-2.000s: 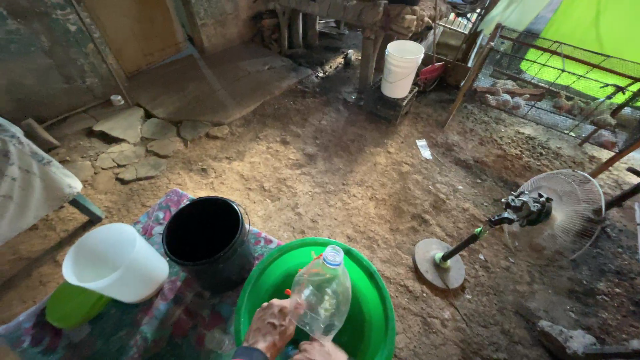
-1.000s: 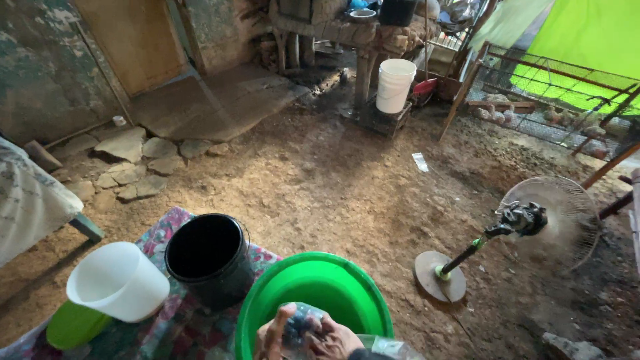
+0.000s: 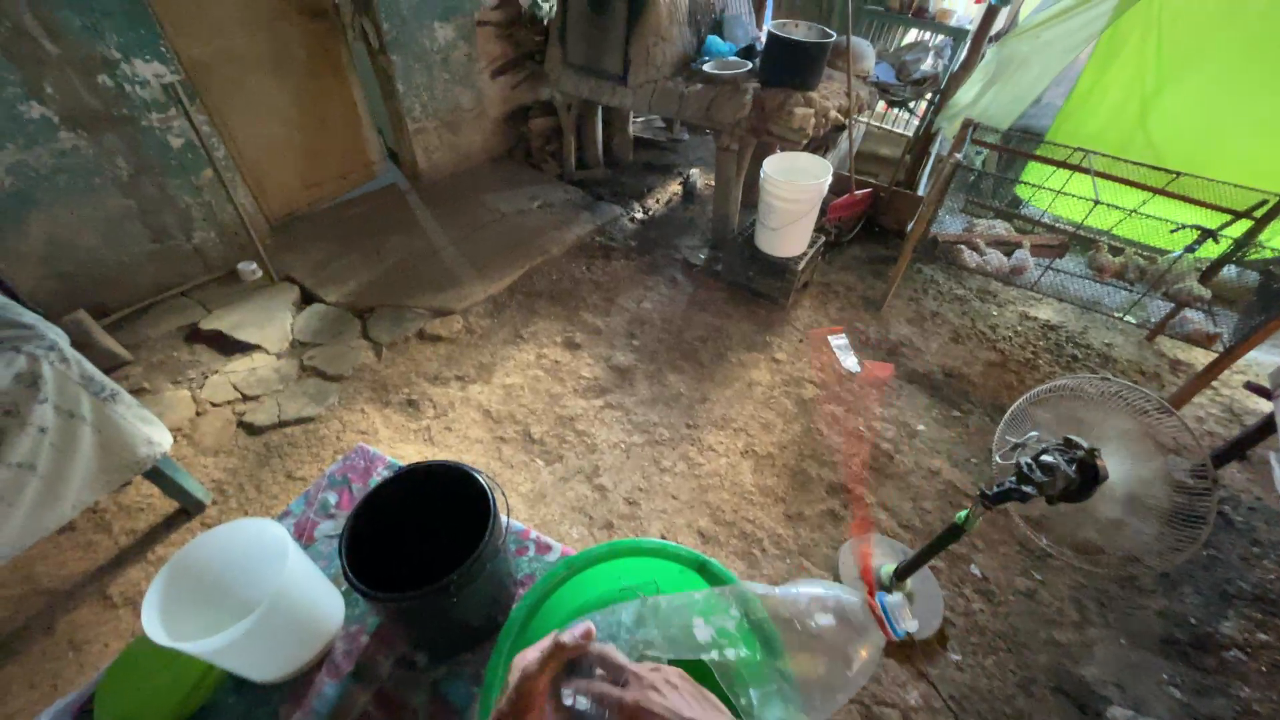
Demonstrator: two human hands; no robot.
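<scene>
At the bottom of the view, a clear plastic bottle point(image 3: 735, 635) lies on its side across a green plastic basin point(image 3: 530, 610), its capped neck pointing right past the rim. My left hand point(image 3: 545, 675) and my right hand point(image 3: 645, 690) are close together at the bottle's left end, fingers bent around it. The hidden fingertips leave the exact grip unclear. Left of the basin, a black bucket point(image 3: 430, 560) with a wire handle stands on the flowered cloth point(image 3: 335, 500). A white plastic tub point(image 3: 245, 600) stands beside it, near a green lid point(image 3: 155, 680).
A pedestal fan point(image 3: 1060, 470) stands on the dirt floor at right. A white bucket point(image 3: 790, 205) rests on a low crate point(image 3: 770, 265) farther back. A wire-mesh pen point(image 3: 1090, 230) with chickens is at the back right. A cloth-covered table point(image 3: 60, 420) is at left.
The bottle stood upright over the basin two seconds ago, cap up; now it lies sideways with the cap to the right. My hands have moved to its other end.
</scene>
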